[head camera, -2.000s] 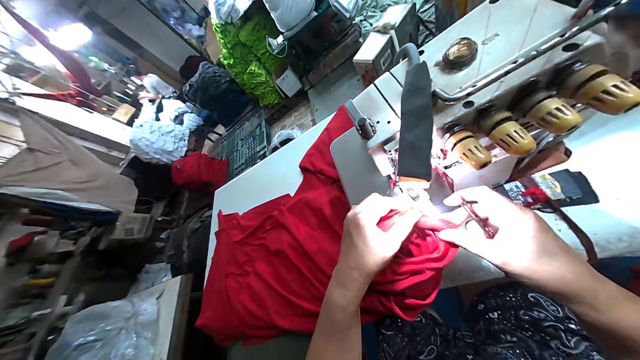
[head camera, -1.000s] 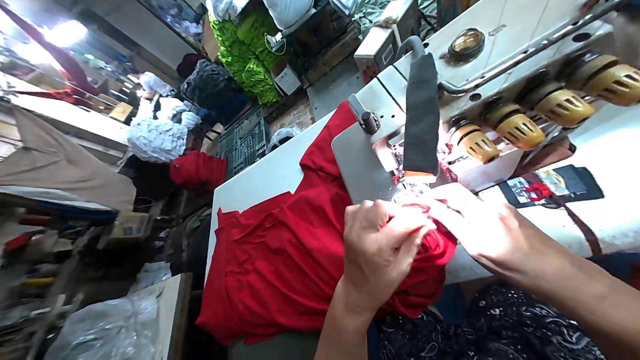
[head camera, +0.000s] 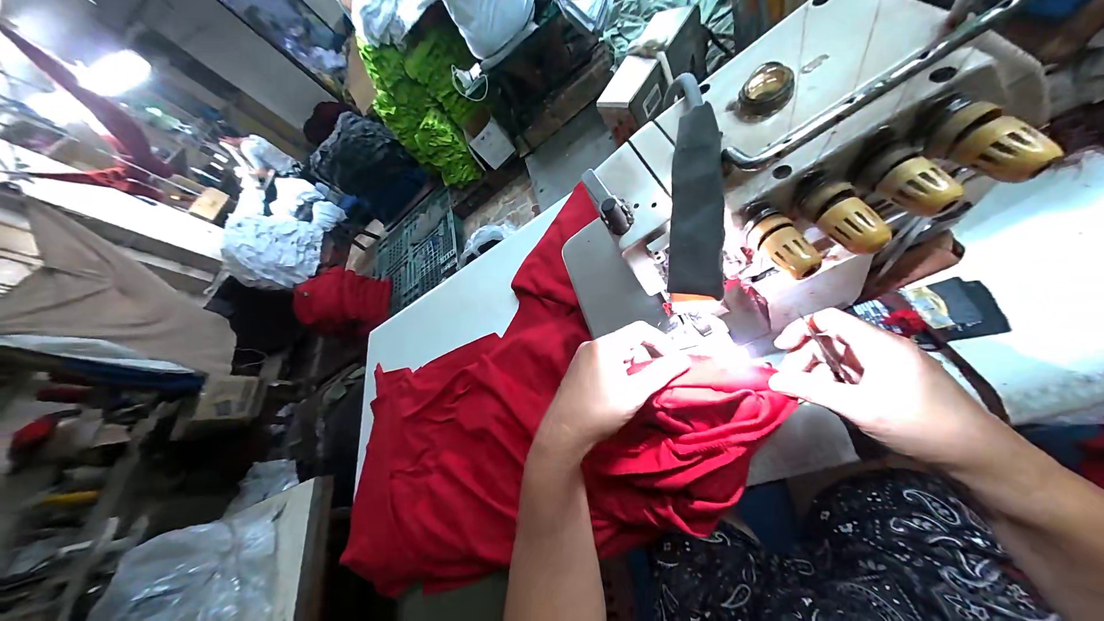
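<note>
Red knit fabric (head camera: 466, 440) lies bunched over the front of an overlock-type sewing machine (head camera: 617, 280) and its white table. My left hand (head camera: 612, 379) pinches the fabric just left of the lit presser foot area (head camera: 694, 328). At the right, my right hand (head camera: 854, 371) grips the fabric's edge between thumb and fingers, and a small metal tool, perhaps thread snips (head camera: 828, 349), is tucked in the same hand. A dark grey cover (head camera: 697, 207) hangs over the needle area, hiding part of it. Several yellow tension knobs (head camera: 780, 241) stand above my right hand.
A dark cloth piece (head camera: 970, 309) with a brown strap lies on the table at right. Beyond the table's left edge are a green plastic crate (head camera: 423, 250), a red fabric bundle (head camera: 342, 299) and bright green fabric (head camera: 423, 103). Clear plastic wrap (head camera: 198, 561) sits at lower left.
My right hand has moved right from the presser foot area, where it was a second ago, and the metal tool shows in it again. My left hand stays close to the foot.
</note>
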